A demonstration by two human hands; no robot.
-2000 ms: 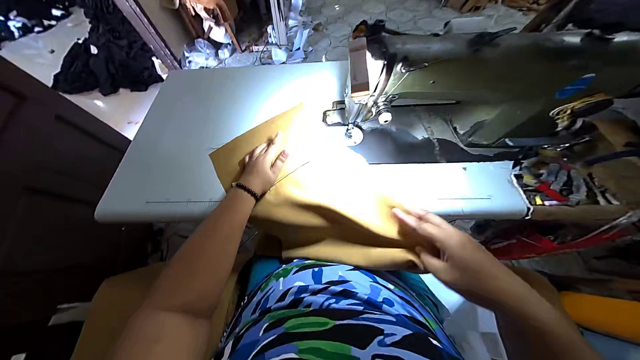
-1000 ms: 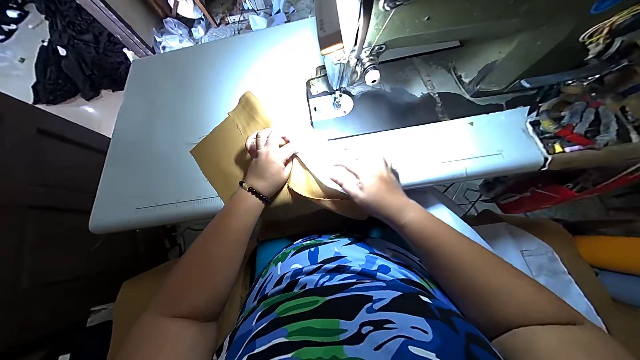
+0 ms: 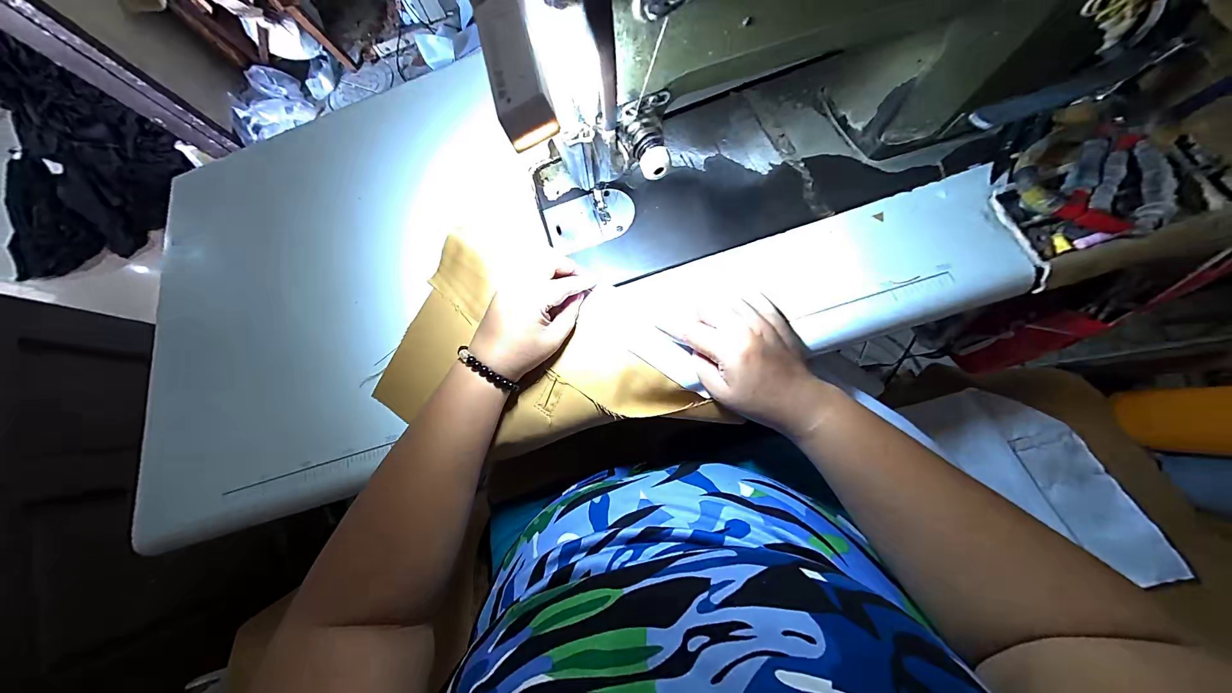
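Note:
A tan fabric piece (image 3: 568,395) with stitched seams and frayed edges lies on the white sewing table (image 3: 279,279), its near part hanging over the front edge. My left hand (image 3: 534,322), with a dark bead bracelet at the wrist, pinches the fabric between thumb and fingers just in front of the needle plate (image 3: 587,219). My right hand (image 3: 751,361) rests at the fabric's right side, fingers bent on its edge; glare hides whether it grips. The presser foot (image 3: 602,200) of the sewing machine (image 3: 770,58) stands behind my left hand, apart from the tan fabric.
An open tray (image 3: 1107,192) of bobbins and thread adjoins the table's right end. White fabric (image 3: 1049,472) lies at the lower right, near an orange roll (image 3: 1174,421). Plastic bags (image 3: 274,101) and dark cloth (image 3: 87,183) are on the floor behind and left.
The right hand has come leftward from the fabric's far right end, and the fabric is now gathered closer between my hands. The left hand now pinches instead of lying flat. The view has moved nearer.

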